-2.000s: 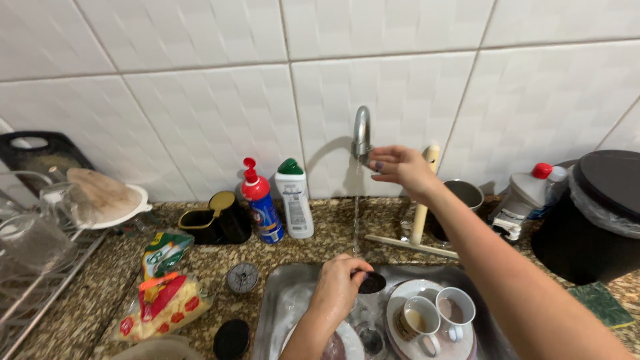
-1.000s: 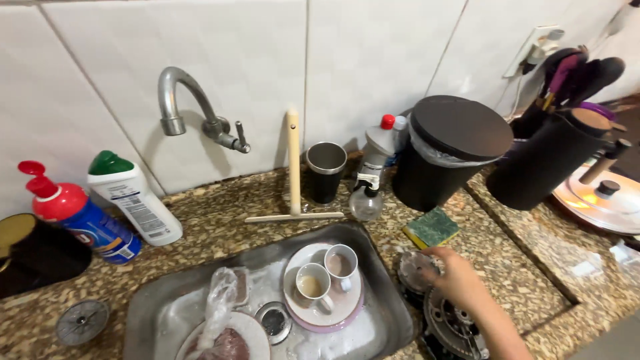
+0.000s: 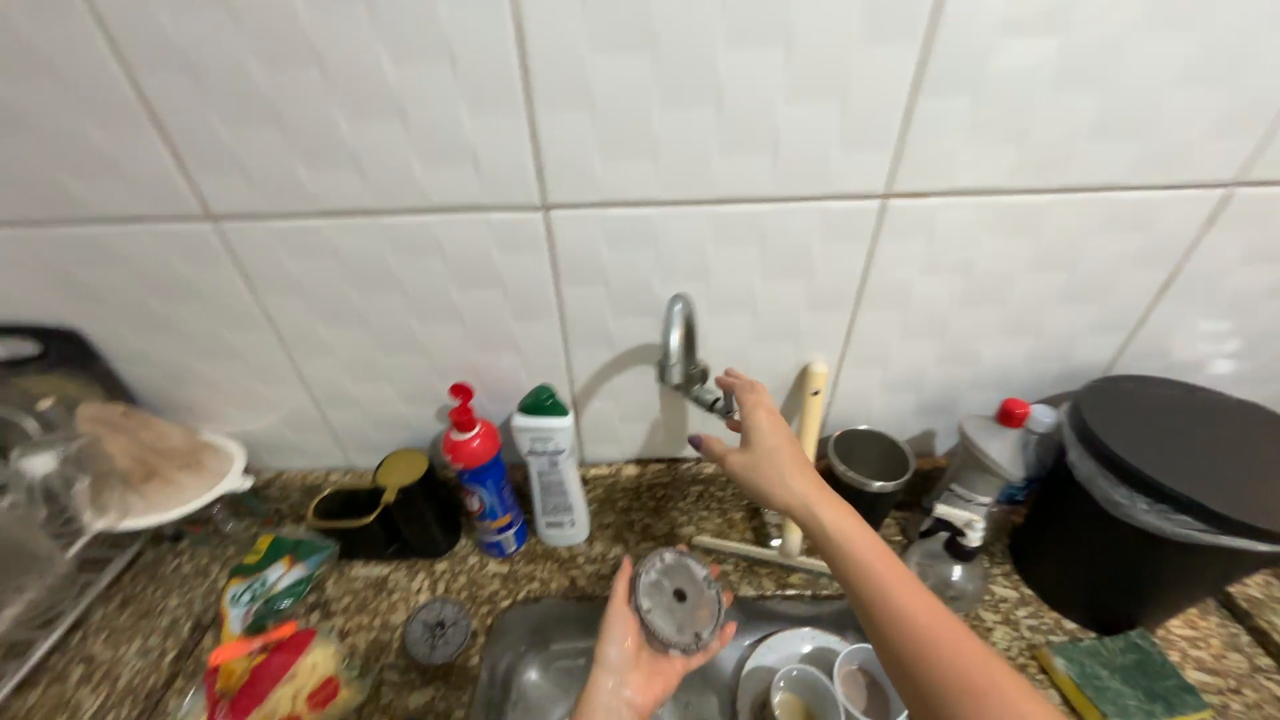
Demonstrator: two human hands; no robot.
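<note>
A round grey metal burner part (image 3: 679, 600) with a toothed rim and a small centre hole rests in my left hand (image 3: 650, 640), above the steel sink (image 3: 545, 655). My right hand (image 3: 765, 440) reaches to the handle of the chrome faucet (image 3: 681, 335) on the tiled wall, its fingers at the lever; whether they grip it is not clear. No water shows under the spout. Below my right forearm, white cups (image 3: 803, 693) stand on a plate (image 3: 785, 650) in the sink. A similar round grey part (image 3: 438, 631) lies on the granite counter at the left.
Behind the sink stand a blue-and-red bottle (image 3: 485, 480), a white bottle with a green cap (image 3: 552, 475), a wooden-handled squeegee (image 3: 812, 430) and a metal cup (image 3: 870, 460). At right are a spray bottle (image 3: 950, 560), a lidded black bin (image 3: 1090, 520) and a sponge (image 3: 1125, 675). Food bags (image 3: 280, 680) lie left.
My right hand has moved from the counter right of the sink to the faucet handle. My left hand, out of view a second ago, now holds the burner part. The view has swung left.
</note>
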